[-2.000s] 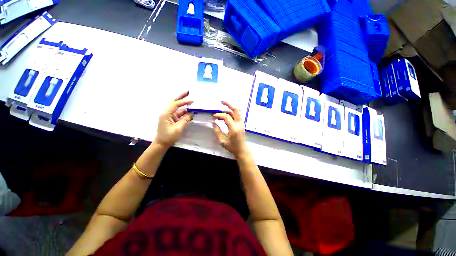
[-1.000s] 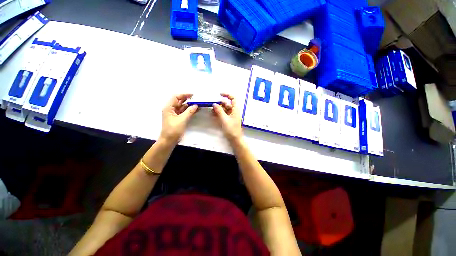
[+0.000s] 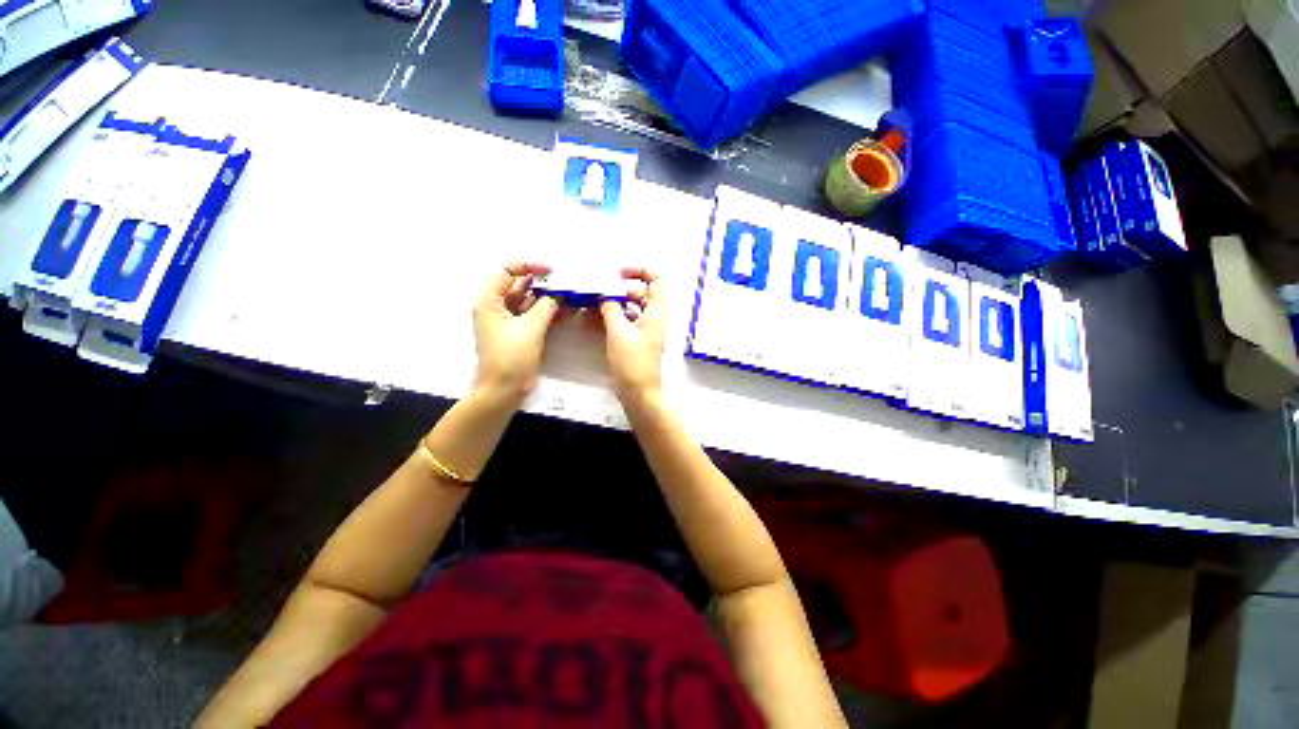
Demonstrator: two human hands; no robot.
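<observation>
A white retail box (image 3: 587,235) with a blue window panel lies in front of me on the white board, its near end towards me. A white item shape shows in its window. My left hand (image 3: 510,325) holds the left corner of the near end, and my right hand (image 3: 631,328) holds the right corner. The thumbs and fingertips pinch at the blue edge of the end flap (image 3: 577,298). The fingertips partly hide the flap, so I cannot tell if it is fully tucked in.
A row of similar boxes (image 3: 816,276) lies at right. Two boxes with flaps out (image 3: 136,257) lie at left. Behind are a blue tray (image 3: 526,69), nested blue tray stacks (image 3: 983,185), a tape roll (image 3: 863,174), upright boxes (image 3: 1125,208) and brown cardboard (image 3: 1248,323). Red stools (image 3: 933,612) stand below.
Two seconds ago the flap stuck out towards me with my hands apart. Now both hands are closer together at the box end and the flap is folded up under the fingertips.
</observation>
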